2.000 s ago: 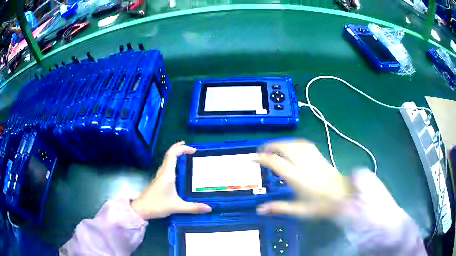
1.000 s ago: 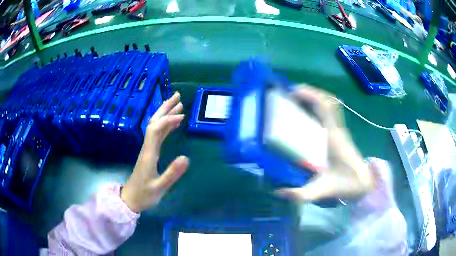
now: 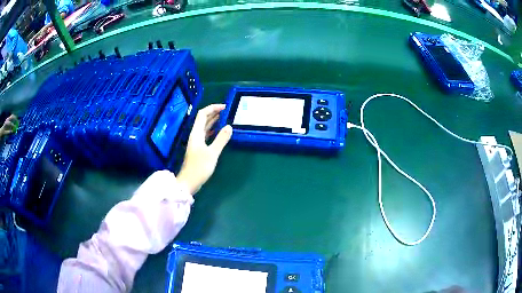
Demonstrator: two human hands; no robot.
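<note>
A blue diagnostic scan tool (image 3: 257,140) lies flat, its screen lit white and a white USB charging cable (image 3: 379,171) plugged into its right side. My left hand (image 3: 200,154) is at its left end, thumb and fingers around the near-left corner. A second scan tool (image 3: 229,254), screen also white, lies nearer me, cut off by the bottom edge. My right hand cannot be made out; only a small dark blur shows at the bottom right edge.
A row of stacked scan tools (image 3: 117,109) stands at left, a dark-screened one (image 3: 43,186) in front. A bagged blue unit (image 3: 446,63) lies far right. A power strip (image 3: 502,194) and tan sheet are at the right edge. Another person's hand (image 3: 8,126) shows far left.
The middle scan tool was lifted by my right hand and is out of view, as is that hand. My left hand has moved from it to the upper scan tool's left end.
</note>
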